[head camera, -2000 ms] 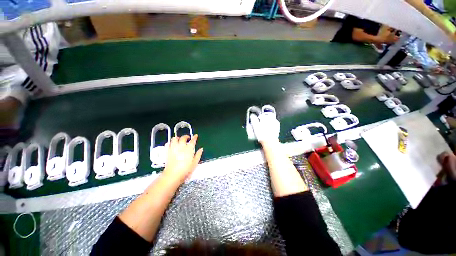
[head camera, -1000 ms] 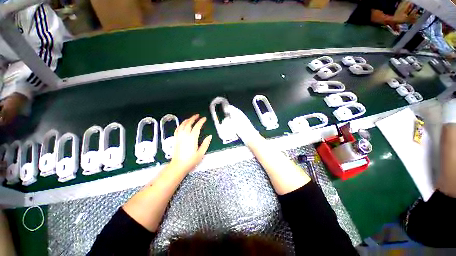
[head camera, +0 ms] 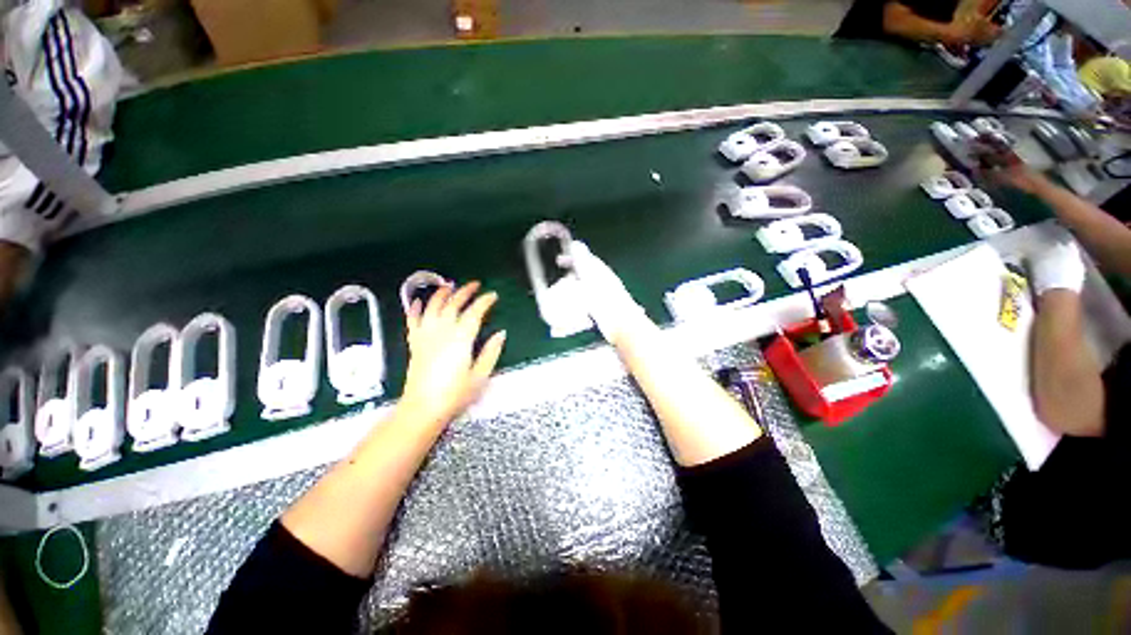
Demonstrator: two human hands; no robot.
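Note:
My bare left hand (head camera: 449, 350) lies palm down with fingers spread over a white looped housing (head camera: 423, 284). Only its loop end shows; my hand hides the rest, so I cannot tell if I grip it. My right hand (head camera: 598, 290), in a white glove, holds the right side of another white looped housing (head camera: 542, 275). Its loop points away from me and its solid block is nearest me. Several like housings stand in a row on the green belt (head camera: 372, 236) to the left, mostly in pairs.
More housings (head camera: 722, 295) lie sideways on the belt at right. A red bin (head camera: 825, 378) holds small items, with a mallet (head camera: 747, 387) beside it on the bubble wrap (head camera: 496, 496). A neighbour's gloved hand (head camera: 1055, 264) is over a white sheet (head camera: 974, 323). A thin white ring (head camera: 62, 556) lies at left.
The row of housings has shifted left. The housing that was by my right hand is now under my left. My right hand has taken hold of the one that stood alone to its right.

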